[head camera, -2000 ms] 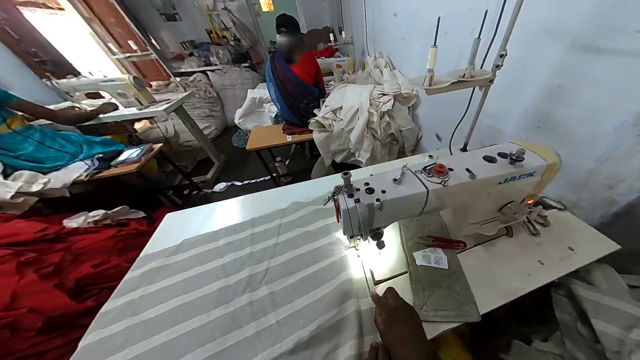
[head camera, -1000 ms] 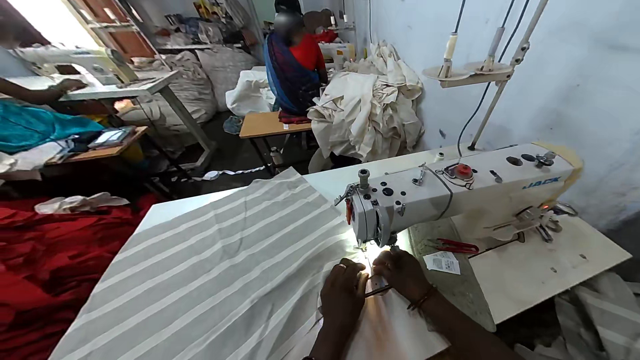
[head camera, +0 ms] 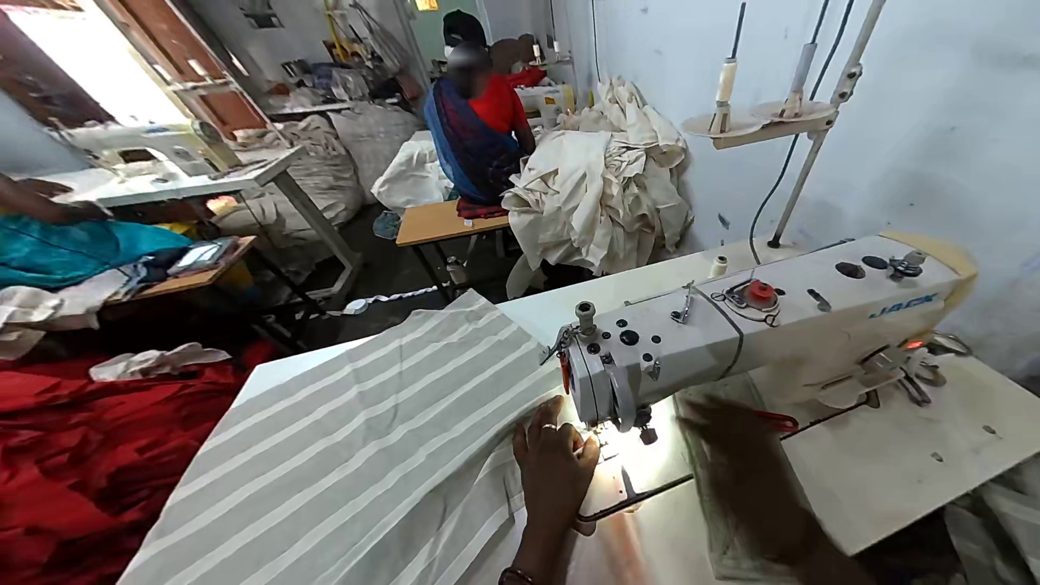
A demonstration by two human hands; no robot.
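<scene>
A white Jack sewing machine (head camera: 731, 325) stands on a pale table, its lamp lighting the needle area. My left hand (head camera: 556, 459), with a ring, presses the edge of a grey fabric with white stripes (head camera: 349, 439) just left of the presser foot; its fingertips are bent on the cloth. Blurred by motion, my right hand (head camera: 735, 443) is over the folded grey-green cloth (head camera: 695, 487) right of the needle. Whether it holds anything cannot be told. Red-handled thread snips (head camera: 776, 421) lie beside it, partly hidden.
A thread stand (head camera: 812, 130) rises behind the machine. Red fabric (head camera: 106, 455) lies to the left. A heap of cream cloth (head camera: 601, 179) is beyond the table, near a seated person (head camera: 479, 130). Another person's arm (head camera: 49, 203) is at a second machine (head camera: 154, 154). Scissors (head camera: 918, 374) lie at right.
My right hand has moved right, from beside my left hand near the needle to over the folded cloth. My left hand remains near the presser foot. The label seen earlier on the folded cloth is hidden.
</scene>
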